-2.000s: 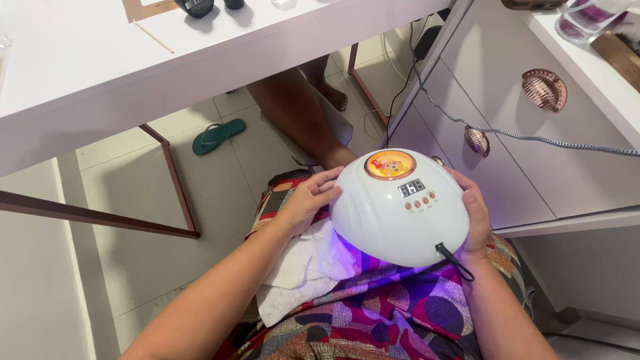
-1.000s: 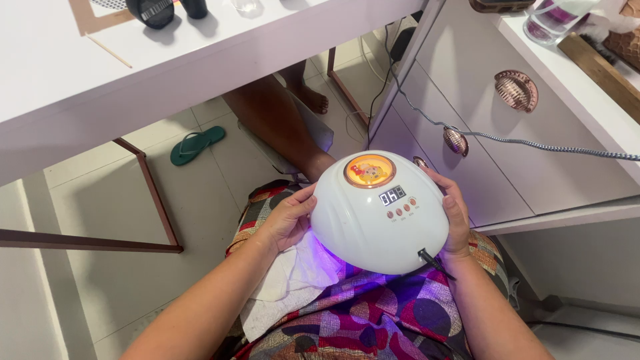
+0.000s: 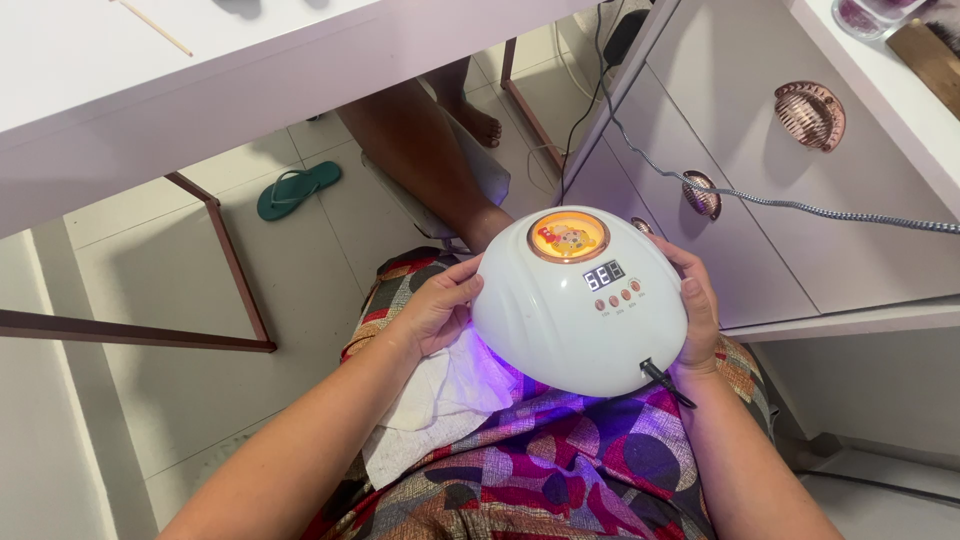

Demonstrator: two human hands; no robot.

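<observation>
Between my two hands is a white dome-shaped nail curing lamp (image 3: 577, 322), with a lit orange cartoon disc on top, a lit digit display and small copper-coloured buttons. My left hand (image 3: 444, 304) holds its left side, thumb against the shell. On the opposite side my right hand (image 3: 694, 311) grips the edge, thumb up. Purple light spills from under the lamp onto a white cloth (image 3: 435, 397) and the patterned fabric (image 3: 570, 480) over my lap. A black plug sits in the lamp's near side. Another person's foot reaches to the far side of the lamp, and its toes are hidden.
A white table (image 3: 247, 82) crosses the front, with a thin wooden stick (image 3: 157, 28) on it. White drawers (image 3: 750, 135) with copper-coloured handles stand at right, a braided cable (image 3: 795, 208) hanging across them. Beneath the table are a green flip-flop (image 3: 298, 191) and the person's other foot (image 3: 476, 120).
Both hands keep hold of the lamp throughout. The digits on its display have changed. The view has shifted slightly.
</observation>
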